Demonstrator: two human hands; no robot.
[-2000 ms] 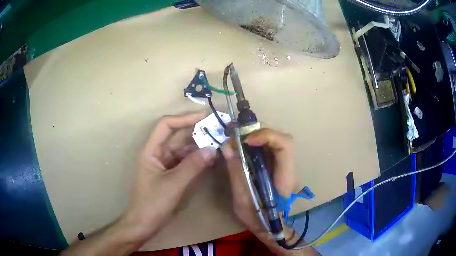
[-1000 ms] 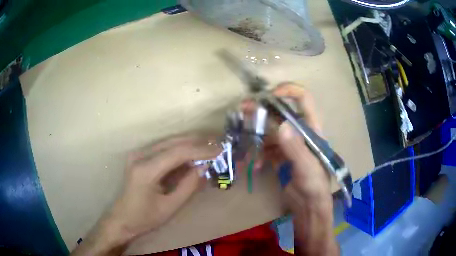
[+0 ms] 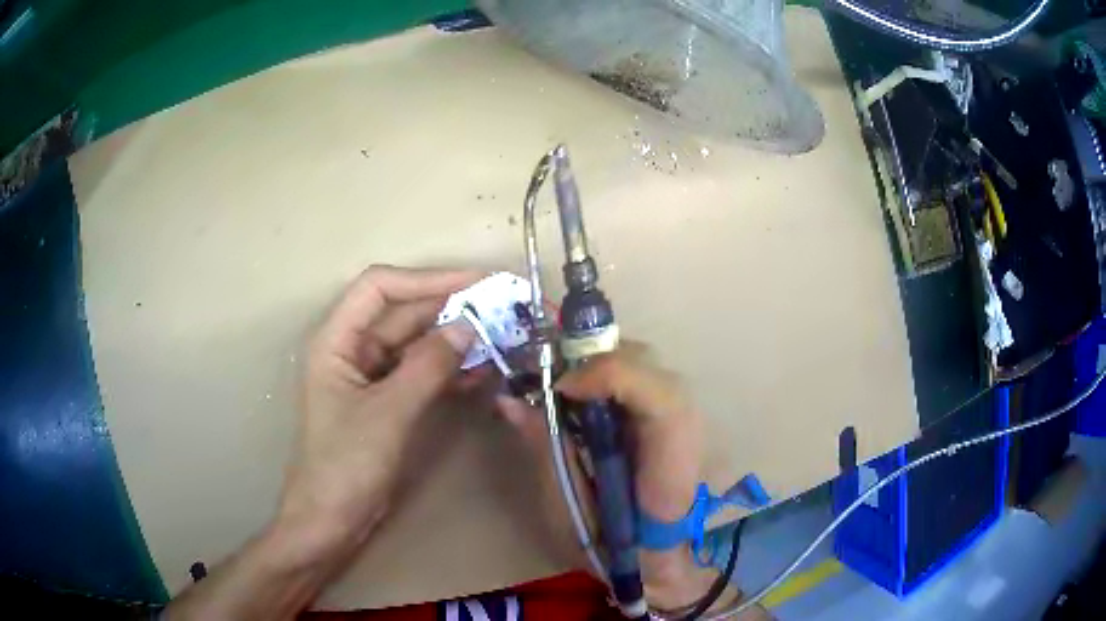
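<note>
A white angular plate (image 3: 491, 301) is pinched between the thumb and fingers of my left hand (image 3: 376, 376). A short white wire (image 3: 490, 342) crosses its face towards my right hand. My right hand (image 3: 643, 425) holds the soldering iron (image 3: 588, 322) by its dark handle, tip pointing up and away from the plate. A thin curved metal tube (image 3: 531, 231) runs beside the iron. The fingertips of my right hand are also close to the plate's right edge, at a small dark part that is blurred and partly hidden.
A cloudy funnel hood (image 3: 728, 73) hangs at the top, with shiny bits on the cardboard (image 3: 243, 267) below it. A metal frame with a tan pad (image 3: 931, 233) is at the right. A pale hose (image 3: 922, 461) trails right above blue crates (image 3: 898, 522). A blue strap (image 3: 703, 516) is on my right wrist.
The black triangular piece and green wire seen two seconds earlier no longer show. The iron swung right and tilted, then came back upright. The plate has been turned, and a white wire now lies across it.
</note>
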